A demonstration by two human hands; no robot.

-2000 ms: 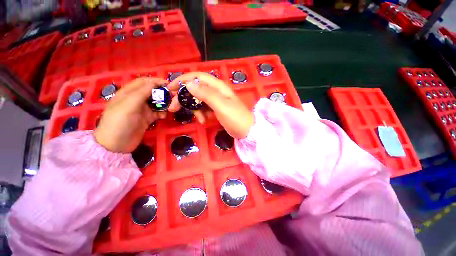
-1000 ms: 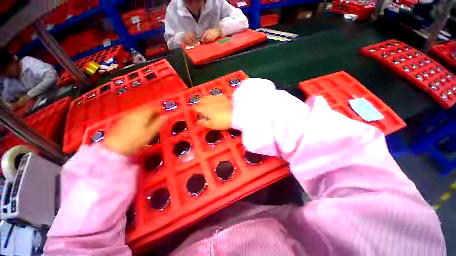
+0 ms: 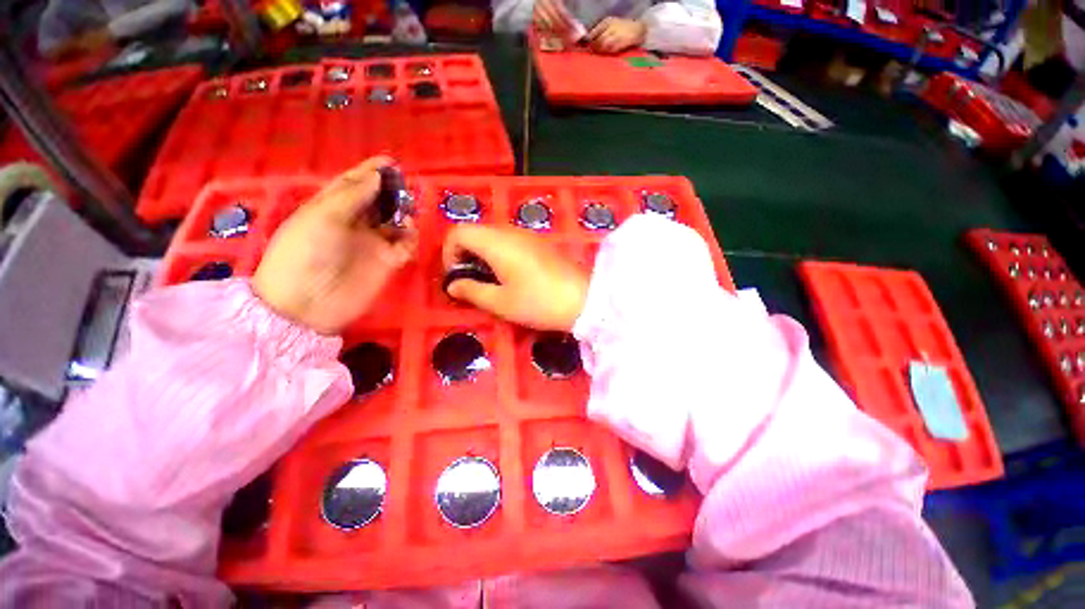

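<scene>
The red compartment tray (image 3: pixel 405 434) lies before me with watch heads in its pockets. Dark-faced ones sit in the nearer rows and grey-backed ones in the far row. My left hand (image 3: pixel 331 244) holds a watch head (image 3: pixel 388 196) tilted between thumb and fingers above the tray's far part. My right hand (image 3: pixel 524 276) has its fingers on another dark watch head (image 3: pixel 468 276) low over a pocket right of the left hand. Whether that watch rests in the pocket is hidden by the fingers.
A second red tray (image 3: pixel 321 140) with watch heads lies beyond. At right are a red side tray (image 3: pixel 869 312) with a pale blue slip (image 3: pixel 939 402) and another filled tray (image 3: pixel 1033 286). A grey-white device (image 3: pixel 60 280) stands at left. A person's hands (image 3: pixel 615 33) work across the bench.
One second ago both hands were lower over the tray, the left blurred. Now the left hand is raised with a watch head, and the right fingers are on another. The view has shifted.
</scene>
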